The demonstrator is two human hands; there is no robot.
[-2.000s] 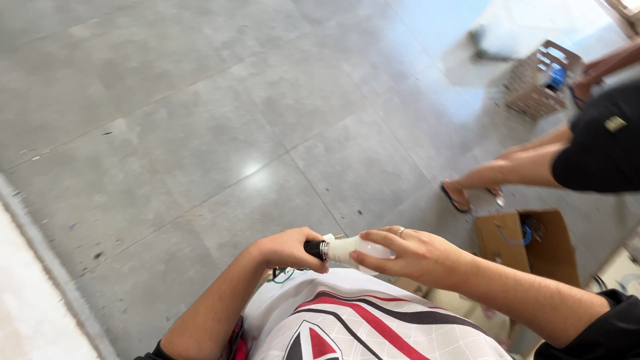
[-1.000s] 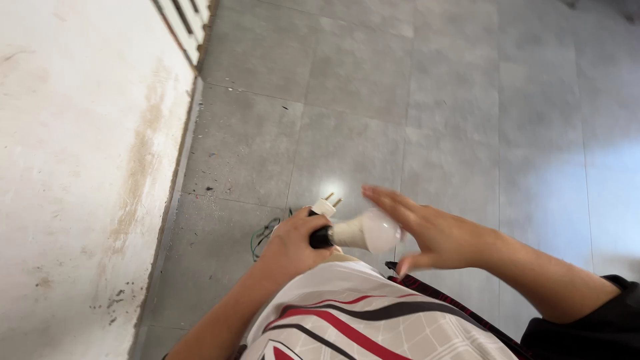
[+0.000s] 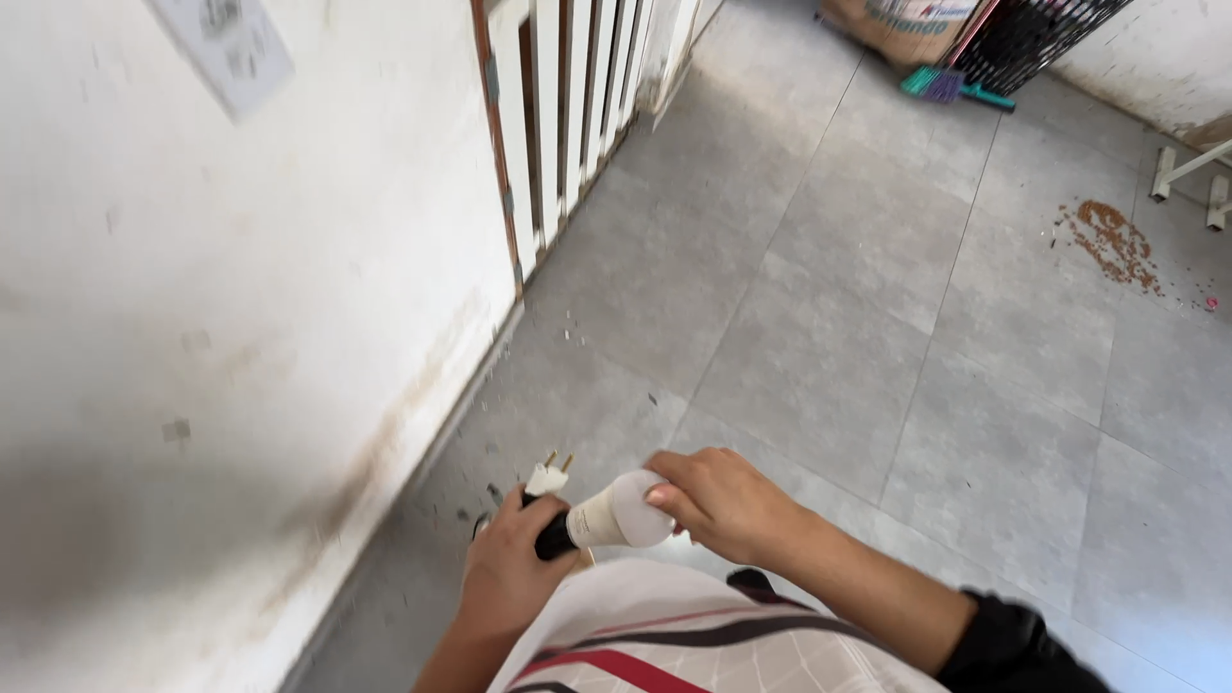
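Observation:
My left hand [image 3: 515, 563] is closed around a black lamp socket [image 3: 555, 539] and a white two-pin plug [image 3: 547, 479], whose metal pins stick up past the fingers. A white LED light bulb [image 3: 616, 515] sits in the socket, its dome to the right. My right hand [image 3: 722, 500] has its thumb and fingers on the bulb's dome. Part of the cord is hidden behind my left hand.
A dirty white wall [image 3: 318, 241] with an outlet plate [image 3: 226, 48] runs along the left, beside a white slatted gate [image 3: 568, 106]. On the tiled floor [image 3: 847, 318] lie a broom head [image 3: 934, 85] and scattered brown pellets [image 3: 1112, 241]. A black crate [image 3: 1030, 38] stands at the back.
The view has swung left to the wall and gate. My right hand, apart from or only brushing the bulb one second ago with fingers spread, now grips its dome. The socket stays in my left hand.

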